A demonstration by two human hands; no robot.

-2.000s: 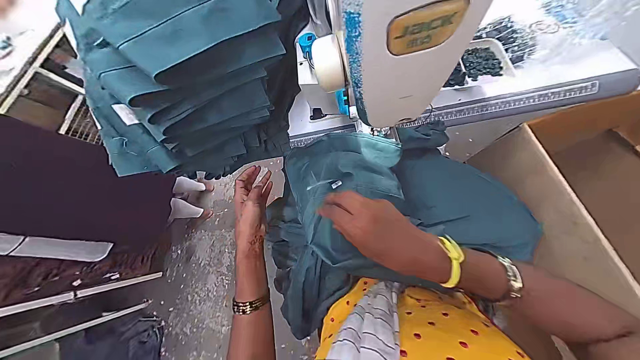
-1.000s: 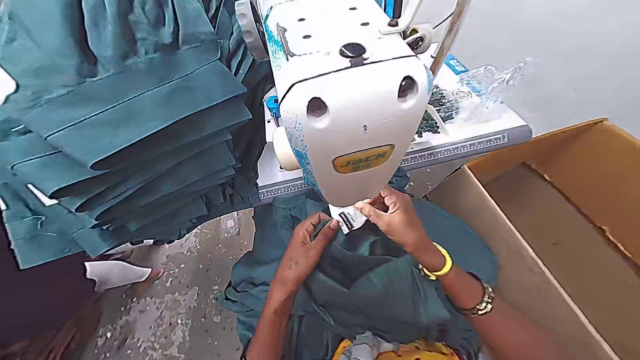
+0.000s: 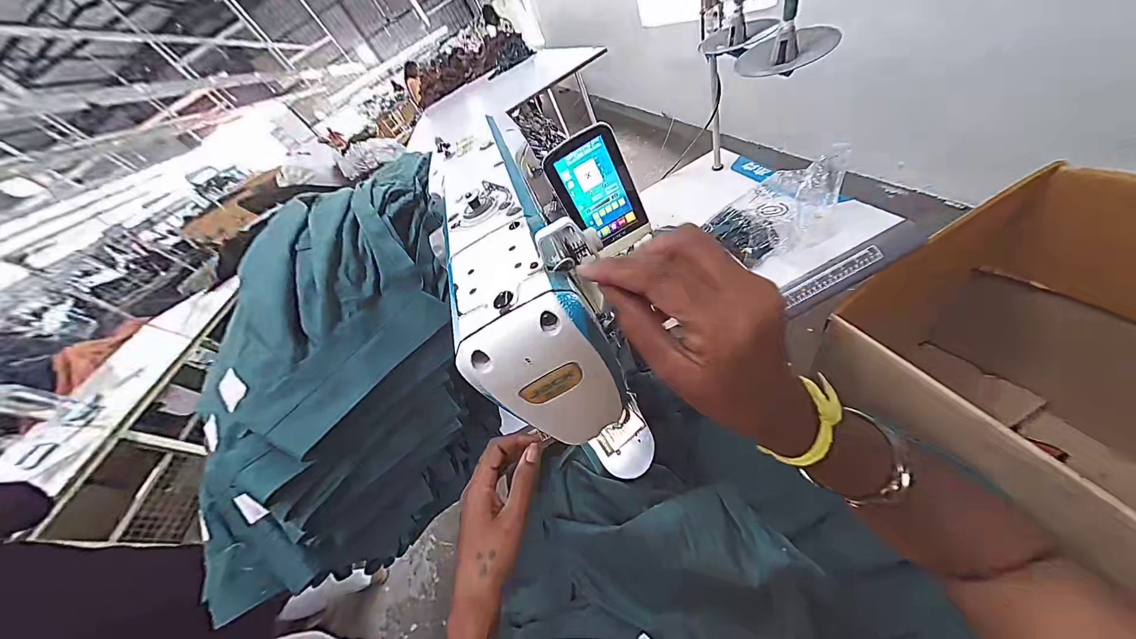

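Observation:
A white and blue Jack sewing machine (image 3: 541, 355) stands in the middle. My left hand (image 3: 501, 497) is at the left of its needle area, thumb and forefinger close to the presser foot; whether they pinch anything is hidden. My right hand (image 3: 701, 328), with a yellow band at the wrist, is raised beside the machine head, its fingertips together at the thread guide (image 3: 568, 244); a thread between them cannot be made out. Dark green fabric (image 3: 674, 550) lies under the needle area and spreads toward me. A stack of green fabric pieces (image 3: 337, 390) hangs left of the machine.
At the right stands an open cardboard box (image 3: 958, 399). Behind the machine are a lit control screen (image 3: 596, 186), a plastic bag (image 3: 799, 204) and a thread stand (image 3: 716, 106). A measuring scale (image 3: 834, 277) runs along the table edge. A metal rack (image 3: 169, 444) is at the left.
My right hand has risen from the white label at the needle area to the thread guide. My left hand has stayed low by the needle area. The view has tilted up.

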